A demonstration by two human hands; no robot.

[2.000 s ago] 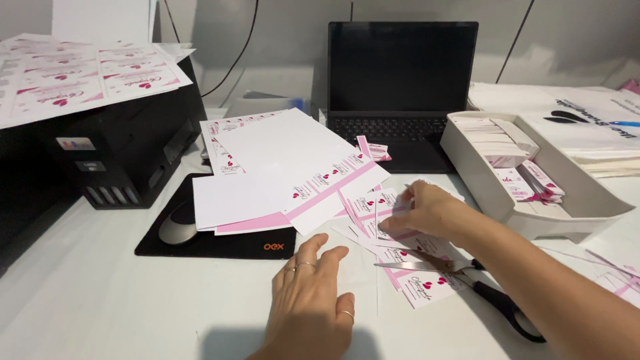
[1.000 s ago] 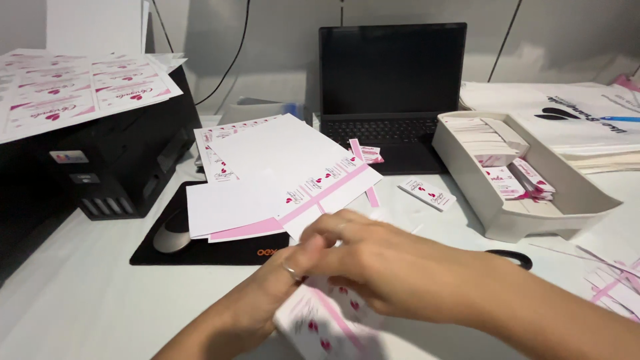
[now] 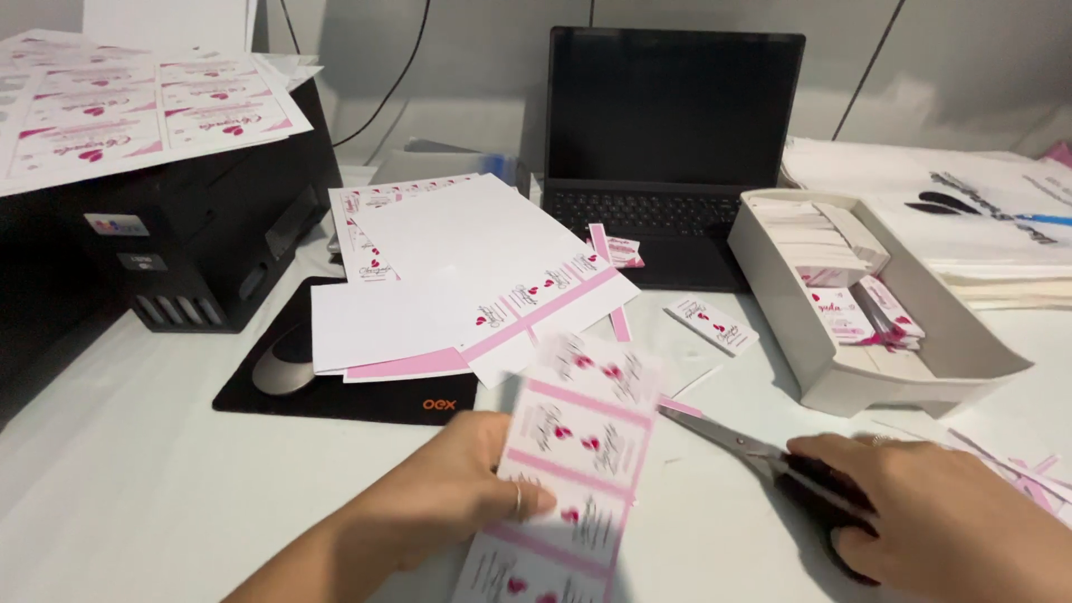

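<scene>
My left hand point(image 3: 486, 494) pinches a long strip of printed pink and white cards point(image 3: 574, 444) at its left edge, thumb on top. On the right, my right hand point(image 3: 904, 502) has its fingers on the black handles of a pair of scissors point(image 3: 762, 452), whose blades point toward the strip and look closed. Behind the strip, printed and blank sheets point(image 3: 461, 243) lie overlapped, partly over the mouse pad. A small stack of cut cards point(image 3: 712, 326) rests left of a grey-white open bin point(image 3: 825, 373), which holds several bundles of cards point(image 3: 837, 314).
A black laptop point(image 3: 674, 109) stands open at the back. At left are a black printer point(image 3: 226, 226) with printed sheets on top, and a mouse point(image 3: 285, 364) on a black pad point(image 3: 402, 402). Paper offcuts point(image 3: 1026, 481) lie at the right edge; white printed bags point(image 3: 946, 193) are behind the bin.
My hands, together over the cards a second ago, are now apart. The left has the strip; the right has moved to the scissors. The small card stack was not beside the bin two seconds ago.
</scene>
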